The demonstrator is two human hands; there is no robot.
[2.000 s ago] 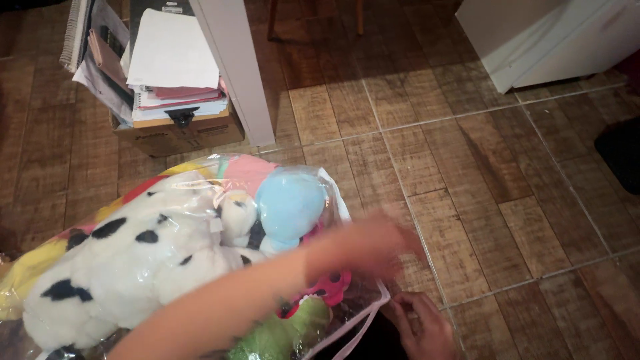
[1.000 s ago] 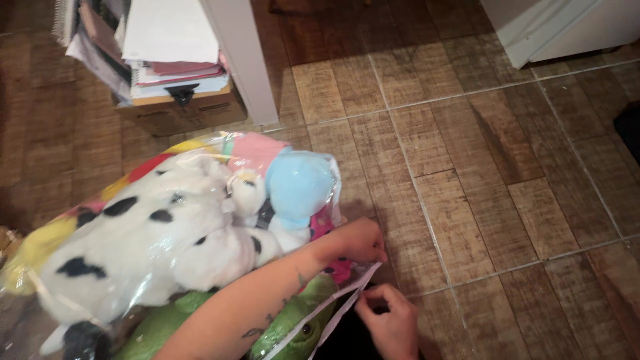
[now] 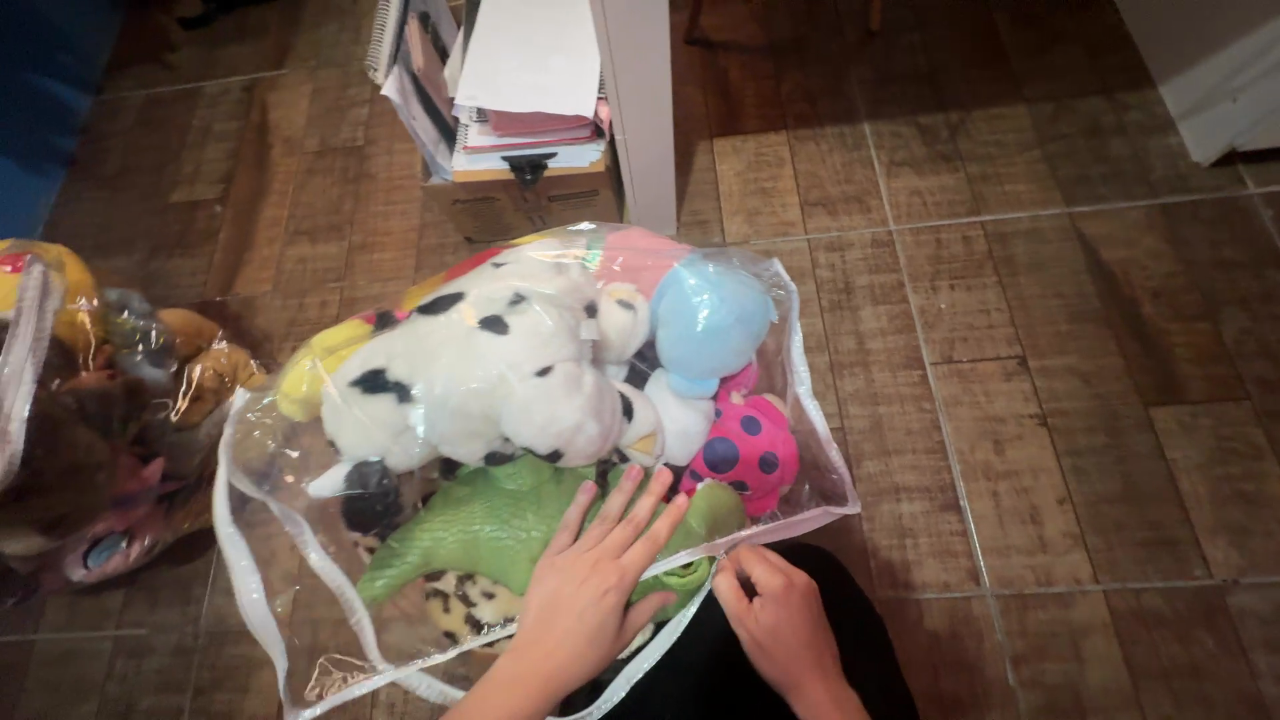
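A clear plastic storage bag with white trim (image 3: 815, 410) lies on the floor, filled with plush toys. Through it show a white plush with black spots (image 3: 480, 370), a light blue plush (image 3: 712, 318), a pink plush with dark dots (image 3: 748, 450) and a green plush (image 3: 480, 515). My left hand (image 3: 605, 570) rests flat on the bag over the green plush, fingers spread. At the bag's near edge, the fingers of my right hand (image 3: 765, 610) pinch the white zipper trim; the zipper pull is too small to make out.
Another clear bag of plush toys (image 3: 130, 420) is at the left. Beyond the main bag stand a cardboard box (image 3: 540, 205) of papers and notebooks and a light furniture panel (image 3: 640, 120). A white piece of furniture (image 3: 1215, 80) is at the upper right, on the wood-look tile floor (image 3: 1010, 430).
My left hand has gone from the bag's right corner to flat on top of it. My right hand stays at the near edge. The view has shifted left, showing the second bag.
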